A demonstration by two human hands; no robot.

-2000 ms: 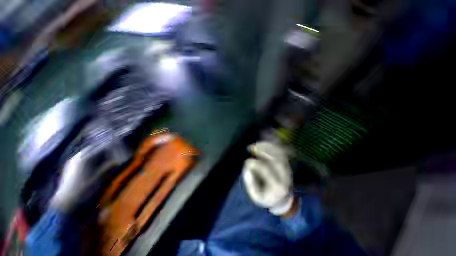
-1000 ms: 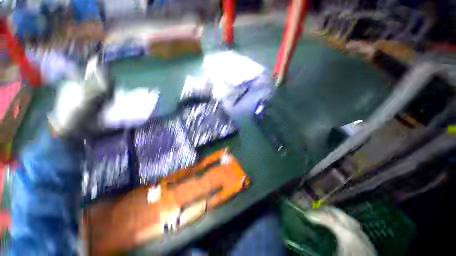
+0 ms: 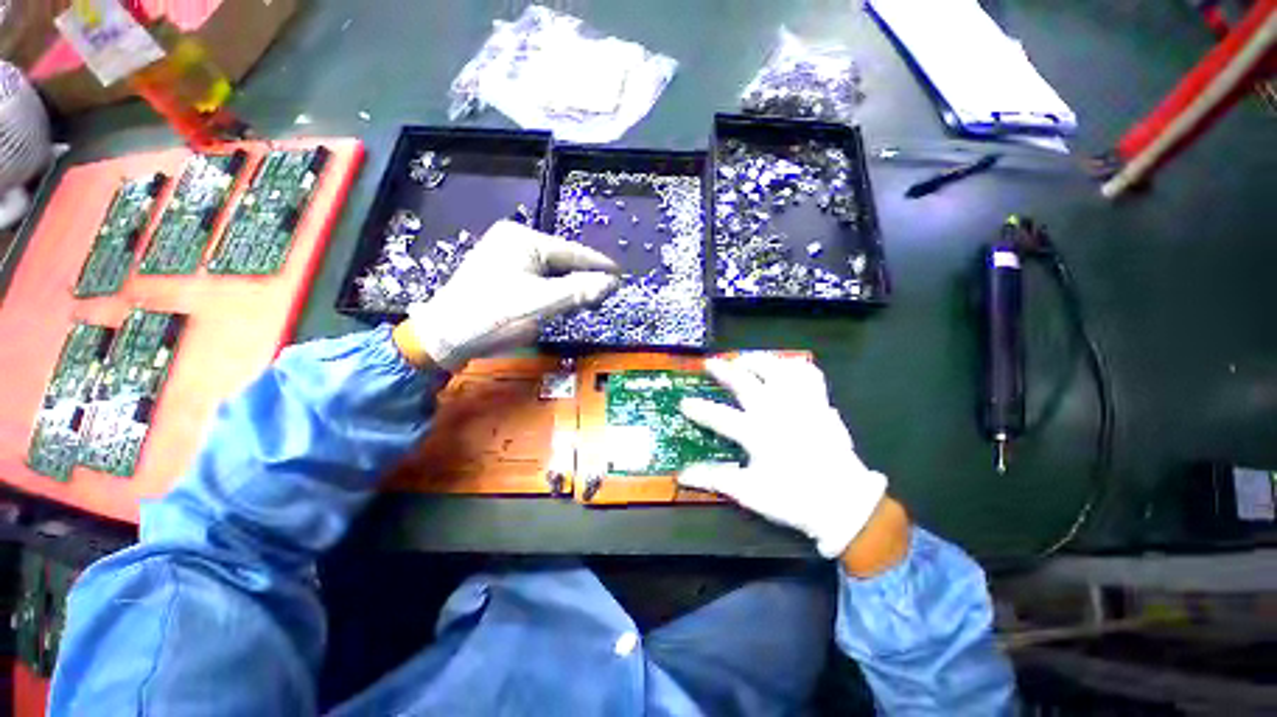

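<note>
A green circuit board (image 3: 647, 420) lies in the right part of the orange fixture (image 3: 490, 469). My gloved right hand (image 3: 784, 448) holds the board's right part, with fingers and thumb spread across it towards its upper and lower edges; the hand hides its right end. My gloved left hand (image 3: 511, 291) is over the middle tray of tiny screws (image 3: 630, 311), with thumb and fingertips close together. Whether a screw is between them is too small to tell. Silver pieces lie in the left tray (image 3: 476, 182) and the right tray (image 3: 798, 210).
A black electric screwdriver (image 3: 1004, 336) with a cable lies at right. A red-orange mat (image 3: 266, 301) with several boards is at left. Behind the trays are plastic bags (image 3: 560, 84), papers (image 3: 973, 70) and a pen (image 3: 952, 175). A red post (image 3: 1190, 91) stands at upper right.
The view has swung back to the fixture and trays. My right hand has come from low at the right onto a board in the fixture. My left hand is now over the middle tray.
</note>
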